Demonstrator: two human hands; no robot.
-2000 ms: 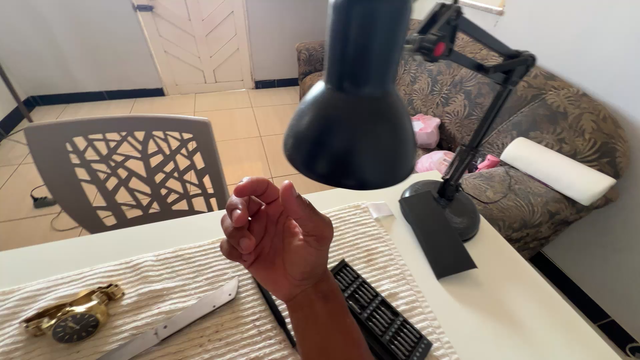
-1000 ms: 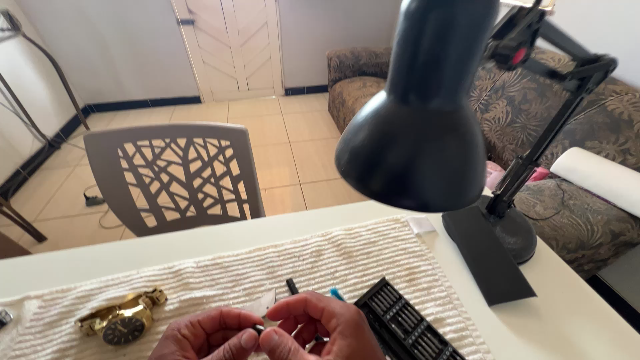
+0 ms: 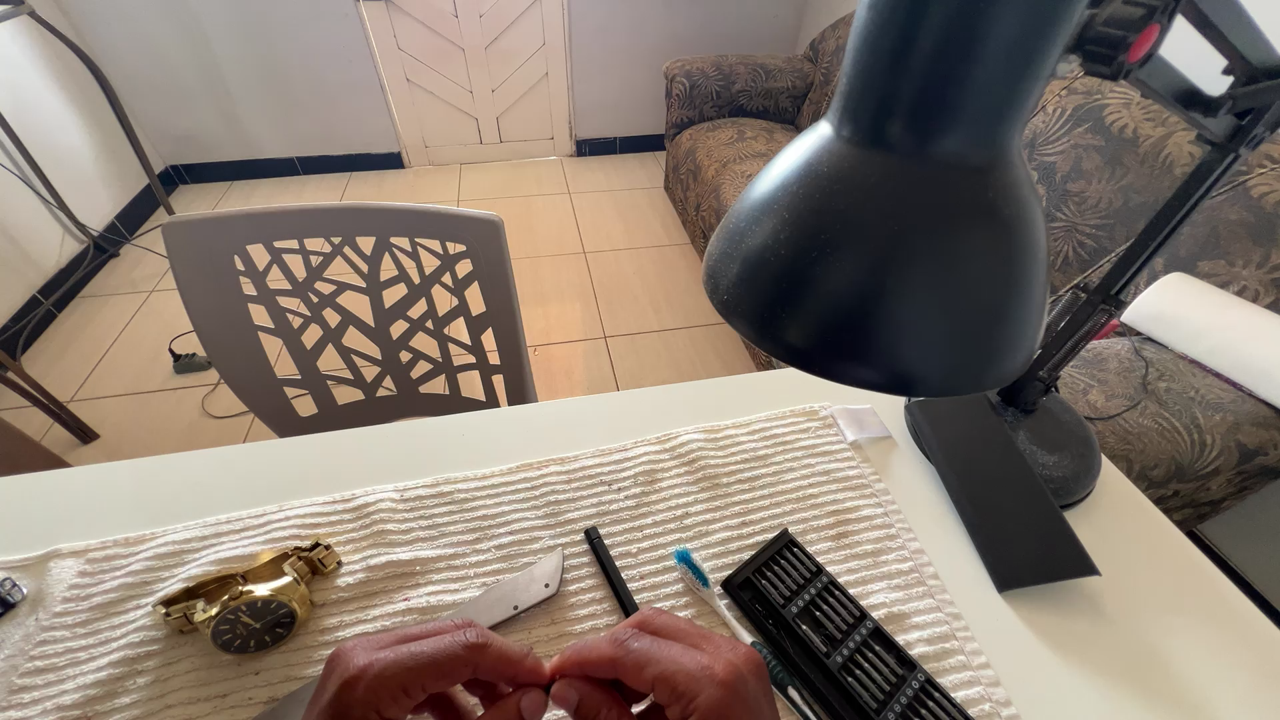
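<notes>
My left hand [image 3: 430, 670] and my right hand [image 3: 670, 668] meet fingertip to fingertip at the bottom of the head view, over a ribbed cream towel [image 3: 480, 510]. A small dark thing, mostly hidden, is pinched between them; its kind cannot be told. Behind my left hand lies a flat metal blade-like tool [image 3: 520, 592]. A black pen-shaped tool [image 3: 610, 570] lies just beyond my right hand, with a toothbrush [image 3: 692, 568] and a black case of screwdriver bits [image 3: 840, 635] to its right. A gold wristwatch with a dark dial [image 3: 255, 615] rests at the left.
A black desk lamp [image 3: 880, 250] hangs low over the white table [image 3: 1150, 600], a dark flat sheet [image 3: 1010, 500] lying on its base. Beyond the table stand a grey-brown chair [image 3: 350, 225] and a patterned sofa [image 3: 740, 90]. Part of another metal object [image 3: 10, 594] shows at the left edge.
Two seconds ago one raised hand showed under the lamp; now both hands are together low over the towel. The view has shifted.
</notes>
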